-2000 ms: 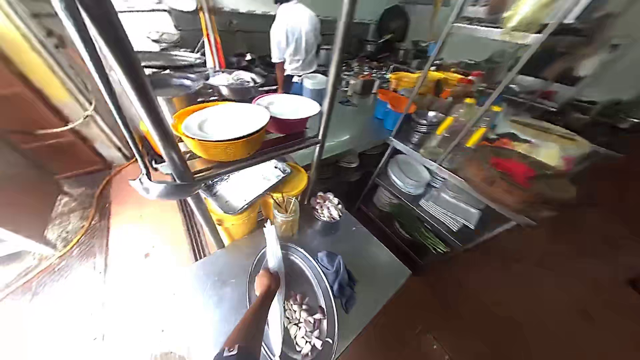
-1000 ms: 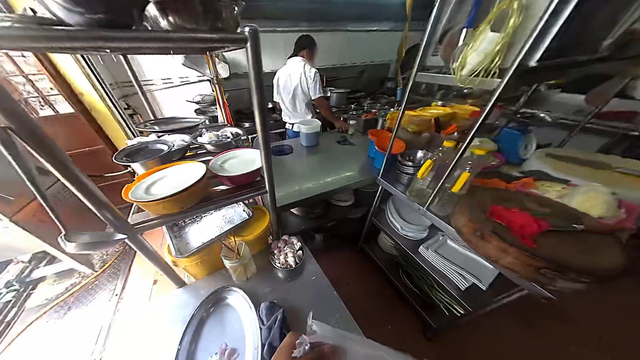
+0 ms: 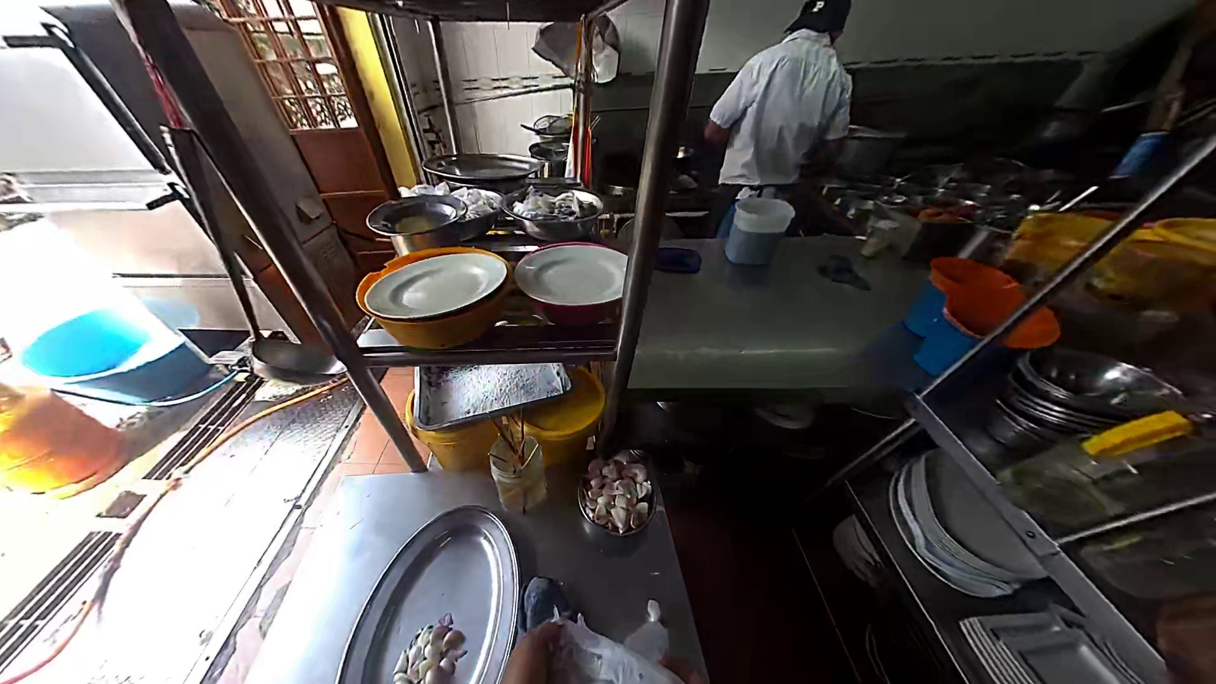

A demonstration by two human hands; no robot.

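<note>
At the bottom edge, my left hand grips one side of a translucent plastic bag. Only the fingertips of my right hand show, at the bag's other side; their grip is mostly cut off. Left of the bag lies an oval metal tray with peeled garlic or small shallots at its near end. A dark blue cloth lies between tray and bag. Farther back on the steel table stand a metal bowl of garlic or shallots and a jar holding thin sticks.
A metal rack rises behind the table, holding plate-covered basins. Yellow buckets stand below it. Plates fill the right-hand shelf. A person stands beyond the steel counter. Blue basins and a hose lie at the left.
Two seconds ago a hand held the bag over the tray, with more pieces in it. The bag is now right of the tray, and fewer pieces show in the tray.
</note>
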